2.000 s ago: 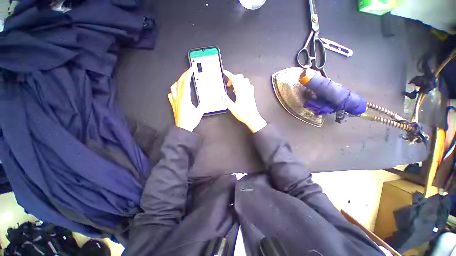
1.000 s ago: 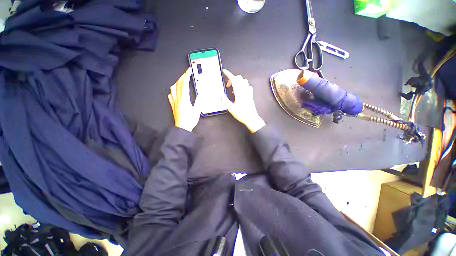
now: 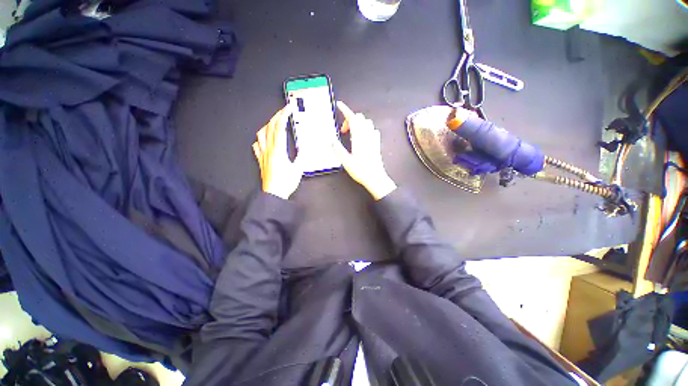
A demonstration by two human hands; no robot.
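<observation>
A smartphone [image 3: 313, 124] with a green bar above a white screen is held upright over the dark table [image 3: 354, 226]. My left hand [image 3: 277, 157] grips its left edge. My right hand [image 3: 363, 151] is at its lower right edge, thumb by the screen. Both hands are bare, with dark sleeves. The steam iron [image 3: 445, 147], its handle wrapped in purple-blue cloth, lies to the right, apart from my hands.
Navy garment pieces [image 3: 98, 188] heap over the table's left side. Shears [image 3: 465, 75] and a small white tool [image 3: 499, 77] lie beyond the iron. Braided hoses [image 3: 577, 181] run right. A clear object [image 3: 379, 7] and green-white pack [image 3: 557, 12] are at the far side.
The view has shifted slightly, so the iron and shears appear a little further left. Both hands keep their place on the phone, with no clear movement.
</observation>
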